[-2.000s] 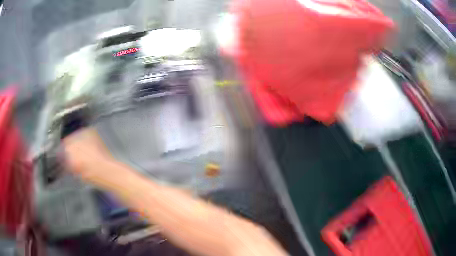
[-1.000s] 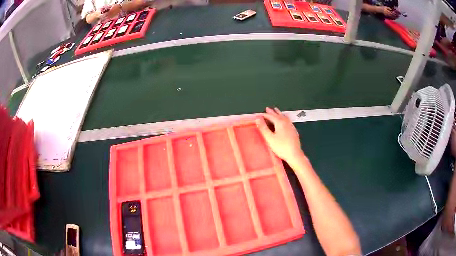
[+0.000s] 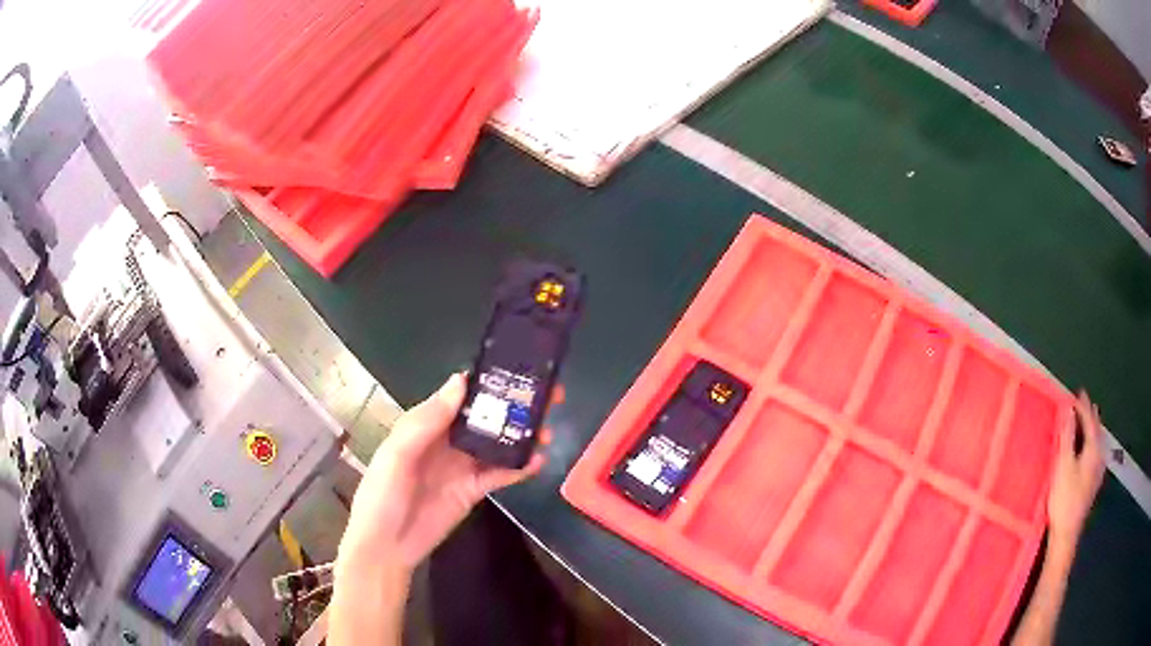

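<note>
My left hand holds a black phone by its lower end, above the belt left of the tray. Its open back faces me, gold contacts at the top and white label at the bottom. The red-orange phone tray lies on the belt. A second black phone lies back up in its near left corner pocket. The other visible pockets are empty. My right hand grips the tray's right edge, its fingers partly hidden.
Stacked red-orange trays stand at the upper left beside a large white board. A grey machine is at left, with a red emergency stop, green button and blue touchscreen. Another phone lies across the green belt.
The view has swung left, bringing the machine in. My left hand has come into view holding a phone. The gold-framed phone left of the tray no longer shows. My right hand remains at the tray.
</note>
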